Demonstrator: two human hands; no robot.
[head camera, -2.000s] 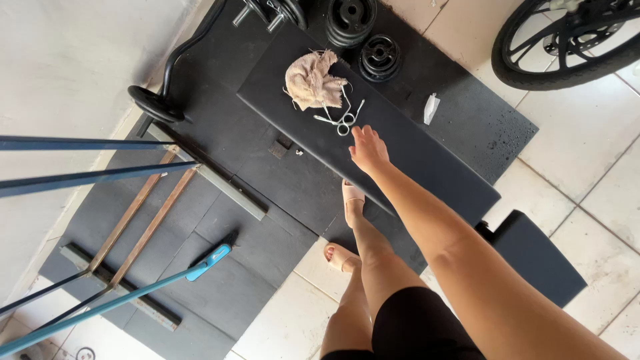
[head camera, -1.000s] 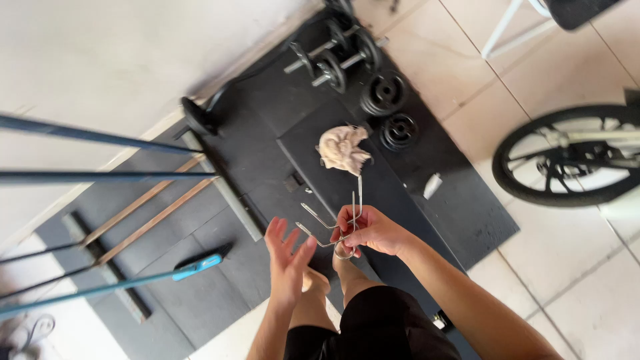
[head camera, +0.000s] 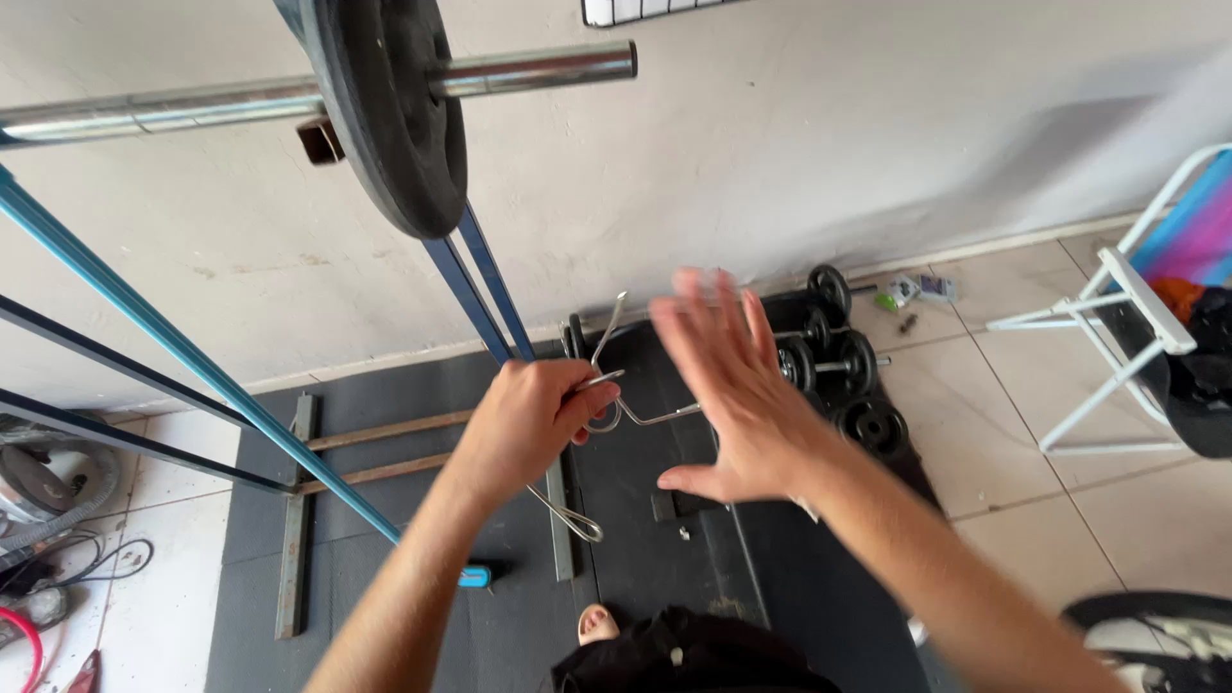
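Observation:
My left hand (head camera: 534, 419) is closed on metal spring collars (head camera: 608, 414), whose wire arms stick out above, below and to the right of the fist. Close to the right-hand wire end, my right hand (head camera: 736, 395) is spread, blurred, with nothing seen in it. Above both hands a steel barbell (head camera: 539, 69) carries a black weight plate (head camera: 399, 106), and its bare sleeve end points right. Whether the right fingers touch the wire is unclear.
A blue rack (head camera: 472, 279) supports the bar by the wall. A teal pole (head camera: 192, 337) slants across the left. Dumbbells (head camera: 852, 364) and stacked plates (head camera: 871, 428) lie right of the dark bench (head camera: 818, 577). A folding chair (head camera: 1107, 337) and a bicycle wheel (head camera: 1155, 606) are farther right.
The view has swung up to the barbell and wall. The collars, on the bench at first and then in my right hand, are now in my left. My right hand has opened.

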